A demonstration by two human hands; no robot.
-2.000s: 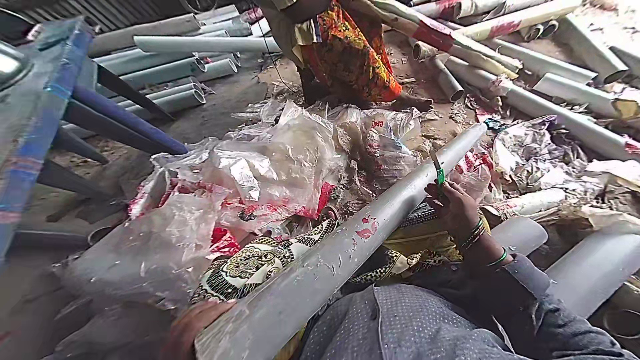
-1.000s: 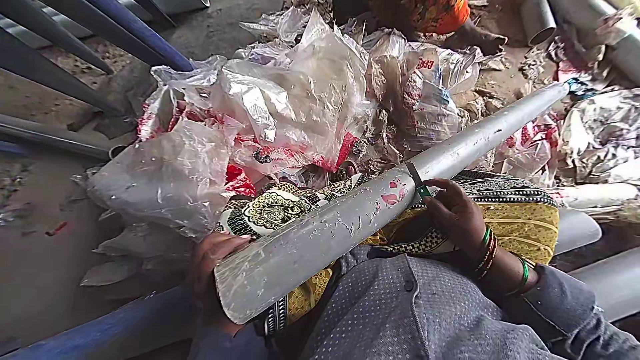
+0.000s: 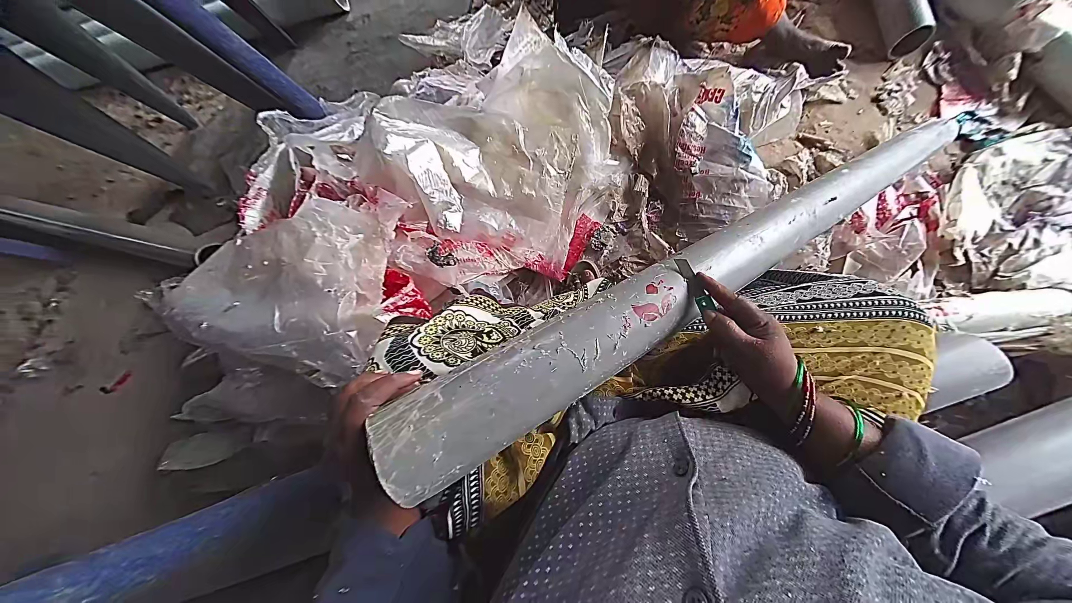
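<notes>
A long grey plastic pipe [image 3: 536, 368] lies slantwise across my lap, its near end at lower left and its far end at upper right. Red marks and scratches show on its surface. My left hand [image 3: 368, 440] grips the near end from its left side, fingertips over the rim. In my right hand [image 3: 749, 339] is a small blade with a green handle [image 3: 702, 297], held between thumb and fingers. Its metal part rests across the top of the pipe, just right of the red marks. Patterned yellow and black cloth [image 3: 837, 335] covers my lap under the pipe.
Crumpled clear plastic bags [image 3: 477, 167] are heaped beyond the pipe. Another person's foot [image 3: 800, 46] is at the top. Blue and grey legs of furniture [image 3: 243, 54] stand at upper left. More grey pipes [image 3: 1030, 452] lie at right, and a blue one [image 3: 184, 528] at lower left.
Since two seconds ago the view has tilted down. My right hand with the blade has moved along the pipe toward its near end and the red marks. My left hand stays at the near end.
</notes>
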